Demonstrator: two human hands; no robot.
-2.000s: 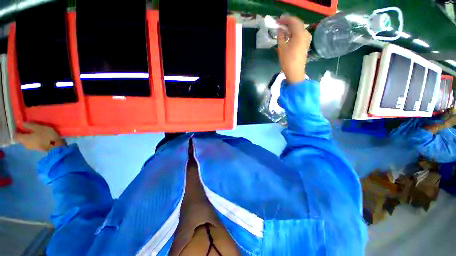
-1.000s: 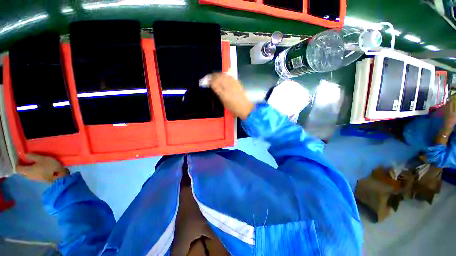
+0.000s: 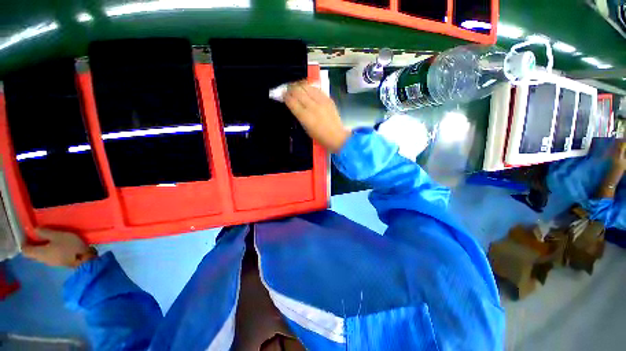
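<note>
A red foam tray (image 3: 168, 205) lies in front of me with three black glossy display panels in it, reflecting ceiling lights. My right hand (image 3: 314, 113) is over the rightmost display panel (image 3: 257, 134) and holds a small white wiping cloth (image 3: 278, 92) in its fingertips, at the panel's surface. My left hand (image 3: 60, 247) is at the tray's near left corner, with its fingers on the red edge. Part of that hand's grip is hidden. The middle display panel (image 3: 151, 103) and the left panel (image 3: 51, 130) lie in their pockets.
Right of the tray are a small dispenser bottle (image 3: 374, 73), a large clear bottle (image 3: 449, 77) lying on its side and shiny clear film (image 3: 446, 151). Another red tray (image 3: 412, 22) is on the green conveyor. A tray stack (image 3: 500, 127) stands at right, near another person's arm (image 3: 607, 188).
My right hand has moved from the small bottle at right to the rightmost panel, now slightly farther up it. The red tray appears lower in view. The conveyor tray has shifted right.
</note>
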